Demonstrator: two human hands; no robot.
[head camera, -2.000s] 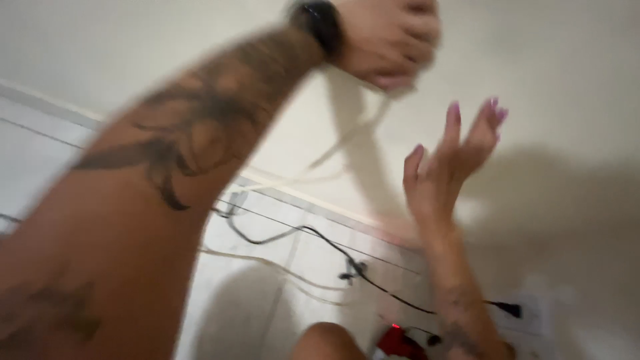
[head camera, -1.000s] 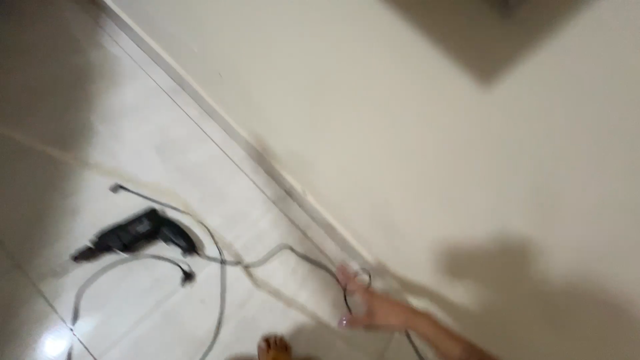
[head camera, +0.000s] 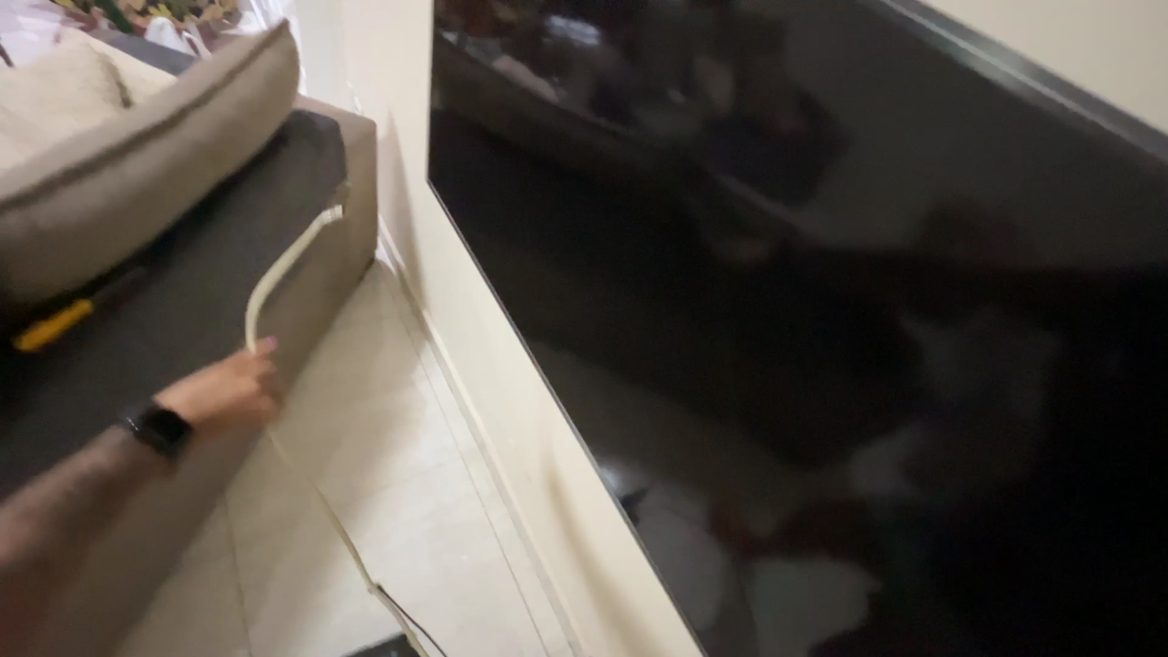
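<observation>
My left hand (head camera: 228, 388), with a black watch (head camera: 158, 427) on its wrist, is closed around a pale cable (head camera: 274, 276). From the fist the cable's upper part curves up to a light connector-like end over the sofa's edge; the lower part runs down across the floor. A large black television screen (head camera: 776, 319) fills the right side of the view and stands off from my left hand. My right hand is out of view.
A grey sofa (head camera: 310, 146) with a cushion (head camera: 164, 164) is at the left, and a yellow-handled tool (head camera: 55, 326) lies on it. The wall's baseboard (head camera: 474, 411) runs beside the tiled floor (head camera: 338, 465). Part of a dark object (head camera: 388, 647) shows at the bottom edge.
The view has swung from the floor and wall to the sofa and television. My left hand, unseen one second ago, is back in view. My right hand has left it.
</observation>
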